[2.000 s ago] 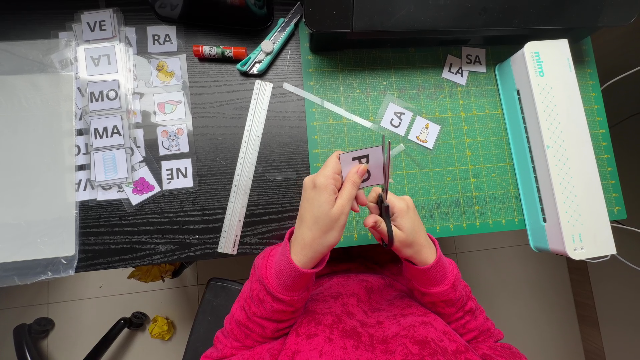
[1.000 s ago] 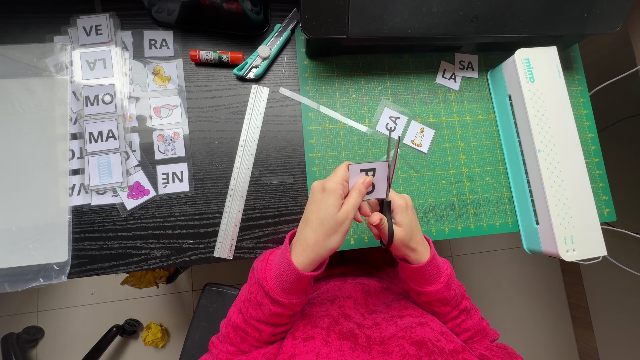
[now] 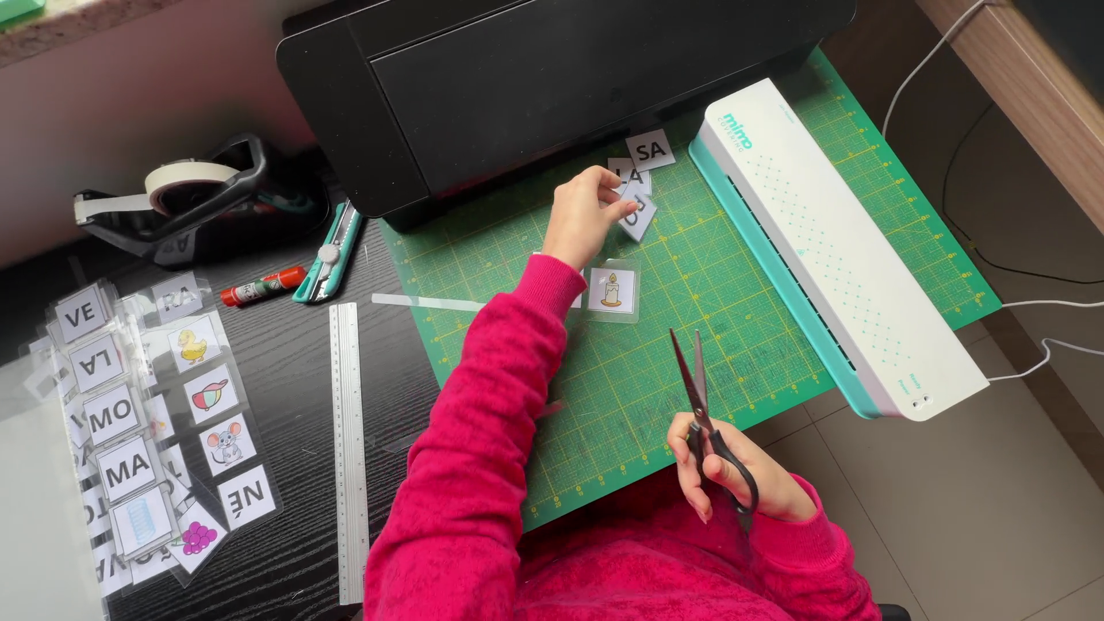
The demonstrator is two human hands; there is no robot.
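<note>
My left hand (image 3: 586,211) is stretched out over the green cutting mat (image 3: 673,345), its thumb and fingertips at a small laminated syllable card (image 3: 636,216). That card lies against the "LA" card (image 3: 623,169), beside the "SA" card (image 3: 650,150). Whether my fingers still grip it, I cannot tell. In my right hand (image 3: 733,470) is a pair of black-handled scissors (image 3: 700,401), blades slightly apart and pointing up. Between the hands lies a laminated candle picture card (image 3: 612,291). My left sleeve hides most of the piece beside it.
A white and teal laminator (image 3: 828,250) stands on the mat's right side, a black printer (image 3: 517,95) behind. To the left are a metal ruler (image 3: 348,448), a teal utility knife (image 3: 329,254), a glue stick (image 3: 263,286), a tape dispenser (image 3: 207,203) and laminated card sheets (image 3: 228,397).
My left hand has carried the syllable card from the scissors up to the "LA" and "SA" cards. The scissors have moved away from it in my right hand. The view has shifted and turned.
</note>
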